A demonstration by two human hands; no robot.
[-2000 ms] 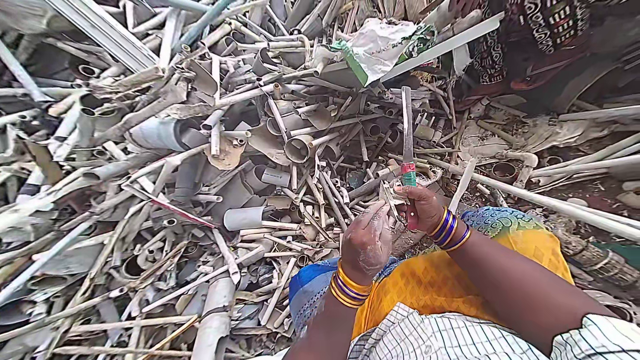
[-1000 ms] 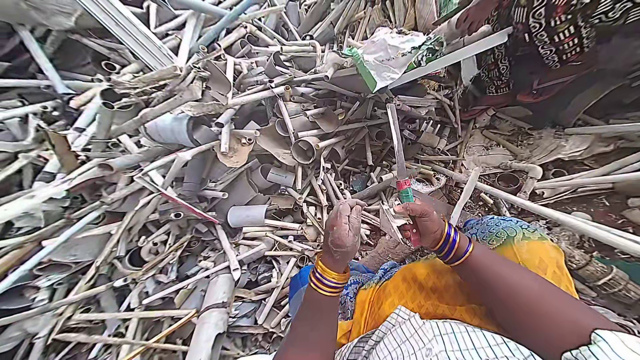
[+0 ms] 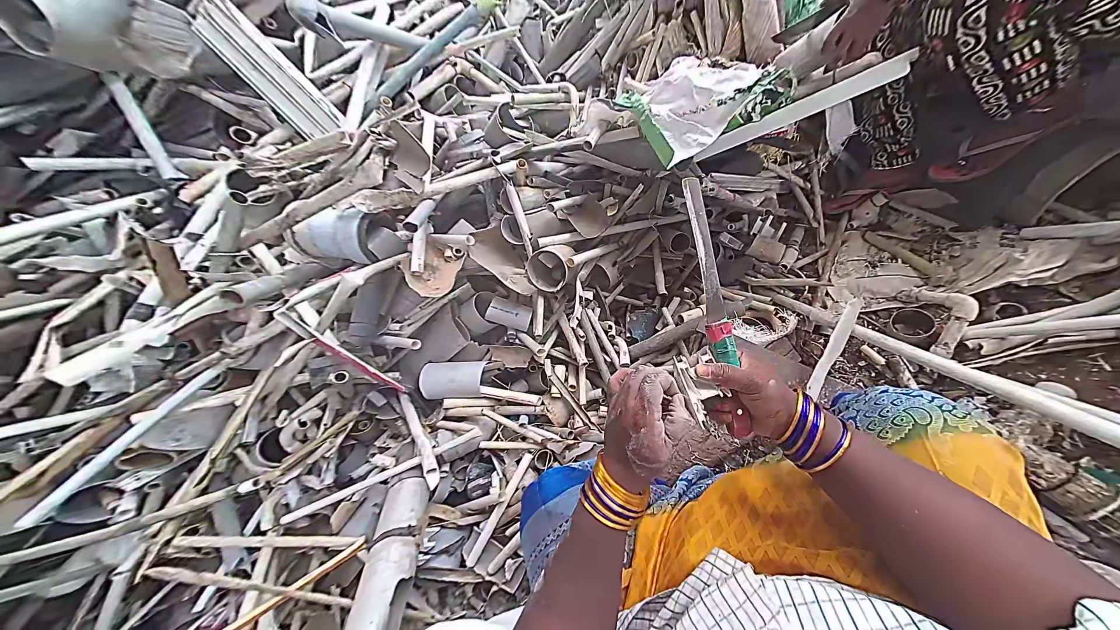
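My right hand [image 3: 754, 394] is closed around the taped red-and-green handle of a long flat metal blade [image 3: 703, 249], which points up and away from me. Its thumb and fingers also touch a pale, split broken piece [image 3: 689, 394] between the hands. Dusty with white powder, my left hand [image 3: 646, 416] grips the other side of that piece with curled fingers. Both hands are close together just above my lap, and my fingers hide part of the piece and of the handle. Beside my right wrist a pale flat strip [image 3: 836, 346] sticks up.
A deep heap of scrap plastic pipes [image 3: 551, 267] and fittings spreads ahead and left. A white-and-green plastic sack [image 3: 696, 105] lies on it at the top. Another person's sandalled foot [image 3: 997, 149] and patterned clothing are at upper right. A long pale pipe [image 3: 962, 367] crosses the right side.
My left hand, a little apart from my right hand one second ago, is nearer to it now. The blade remains in my right hand.
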